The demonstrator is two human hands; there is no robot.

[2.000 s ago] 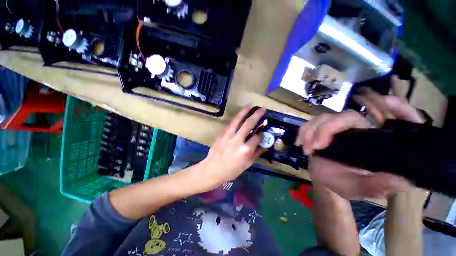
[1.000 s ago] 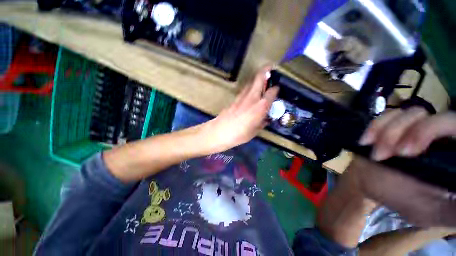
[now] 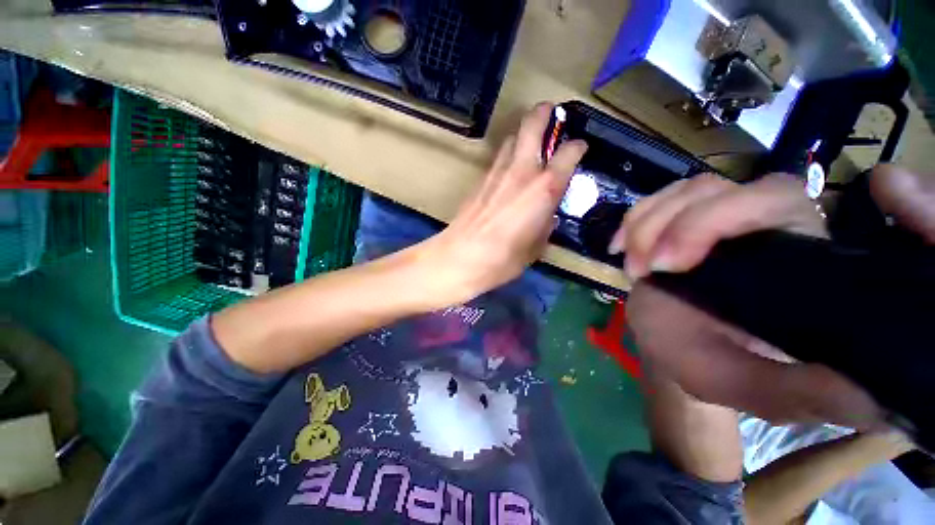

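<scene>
A black housing (image 3: 656, 154) lies on the bench in front of me, with a round white motor disc (image 3: 581, 193) inside. My left hand (image 3: 507, 210) grips the housing's left end, its fingers over the edge beside a red wire. My right hand (image 3: 718, 344) is shut around a thick black electric screwdriver (image 3: 800, 297), held slanting over the housing's right part. The screwdriver and fingers hide that part, and I cannot make out the bit's tip.
A silver screw feeder with blue sides (image 3: 743, 77) stands behind the housing. Another housing (image 3: 441, 72) lies at the upper left. A green basket (image 3: 154, 220) of small black parts is at the left. Another person's hand (image 3: 907, 200) and a further housing (image 3: 877, 123) are at the right.
My right hand and the screwdriver moved right, then came back left over the housing. The housing and my left hand now show higher in view. The view has shifted, with fewer left-side housings visible.
</scene>
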